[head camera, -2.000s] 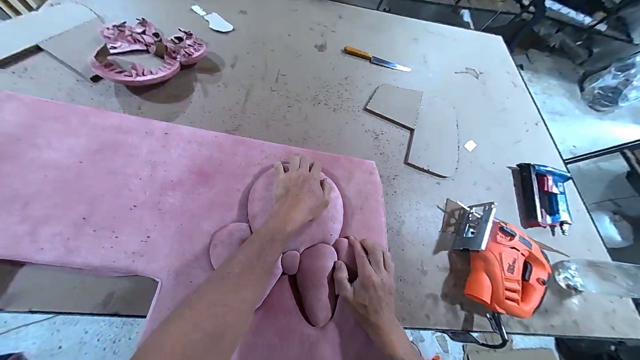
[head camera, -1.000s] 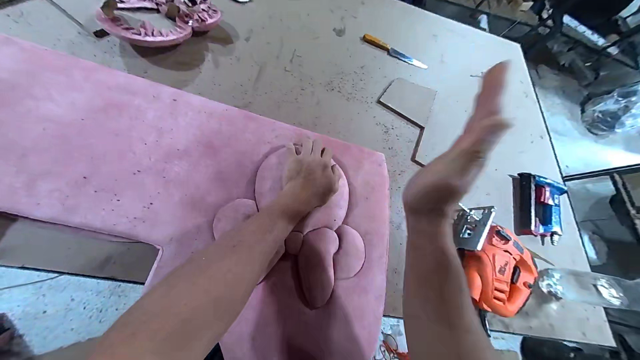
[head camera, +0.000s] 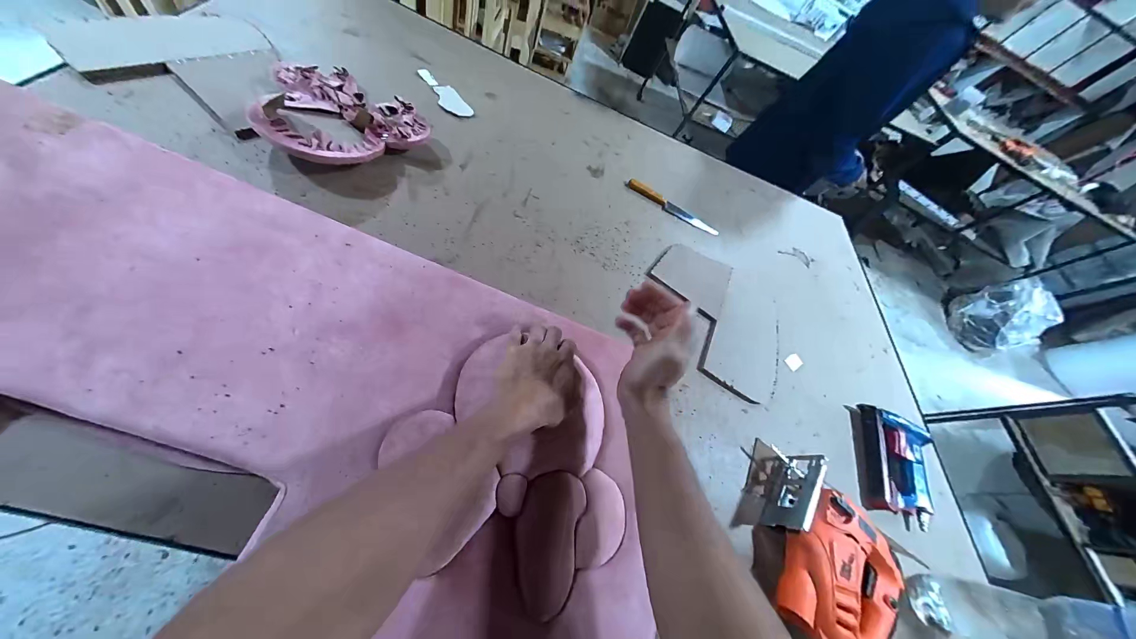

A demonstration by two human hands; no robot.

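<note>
A pink, velvety fabric-covered panel (head camera: 293, 293) lies on the table, with a raised flower-like group of padded pieces on it. My left hand (head camera: 540, 377) presses down on the large rounded padded piece (head camera: 479, 373) at the top of the group. Below it sit a small round button-like piece (head camera: 511, 494), a long oval piece (head camera: 546, 550) and a smaller oval (head camera: 601, 519). Raised above the panel's right edge, my right hand (head camera: 655, 342) is empty, slightly blurred, its fingers apart and curled a little.
An orange jigsaw (head camera: 839, 568), a blue and red package (head camera: 898, 461) and cut board pieces (head camera: 737, 328) are on the right. Farther back lie a knife (head camera: 670, 206), a white spatula-like piece (head camera: 448, 96) and pink gathered fabric-covered rings (head camera: 328, 146). A person in dark blue (head camera: 852, 89) stands beyond the table.
My right hand was on the padded pieces, then rose high over the table to the right, and is now lower and nearer the panel. My left hand has stayed on the large padded piece.
</note>
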